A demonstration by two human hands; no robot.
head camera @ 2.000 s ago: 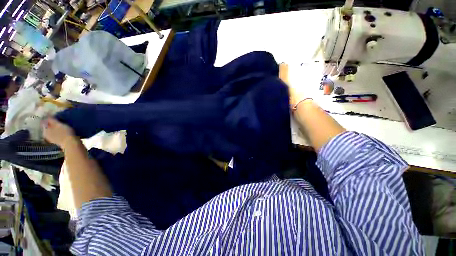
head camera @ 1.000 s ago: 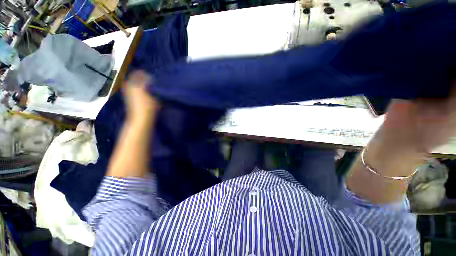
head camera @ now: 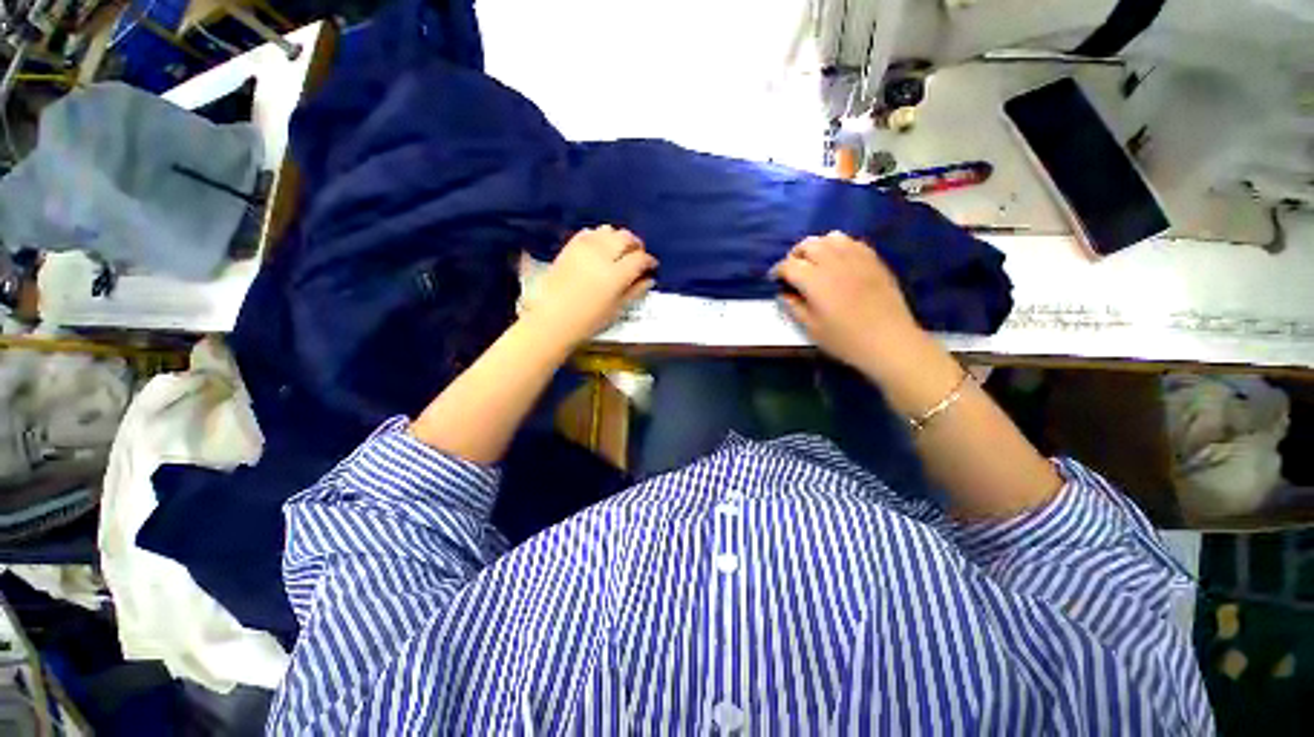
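Observation:
A navy garment [head camera: 432,187] lies bunched on the left of the table and hangs over its front edge. Its sleeve or leg [head camera: 706,209] lies flat to the right along the front of the table, with its end below the needle area. My left hand [head camera: 588,285] has its fingertips on the near edge of the tube, pinching the cloth. My right hand [head camera: 847,295] has its fingertips on the same edge farther right. The fingertips are partly hidden against the cloth. The white sewing machine [head camera: 850,51] is cut off at the top, its needle area just beyond the tube.
A smartphone [head camera: 1084,166] lies on the machine bed at right. Pens [head camera: 937,179] lie beside the needle area. A ruler tape [head camera: 1153,320] runs along the front edge. A grey-covered machine [head camera: 137,180] stands at left. White cloth [head camera: 159,540] hangs at lower left.
The tube, earlier stretched in the air between my hands, now lies on the table. My hands have come closer together at its near edge. The view has shifted so the machine head is mostly cut off.

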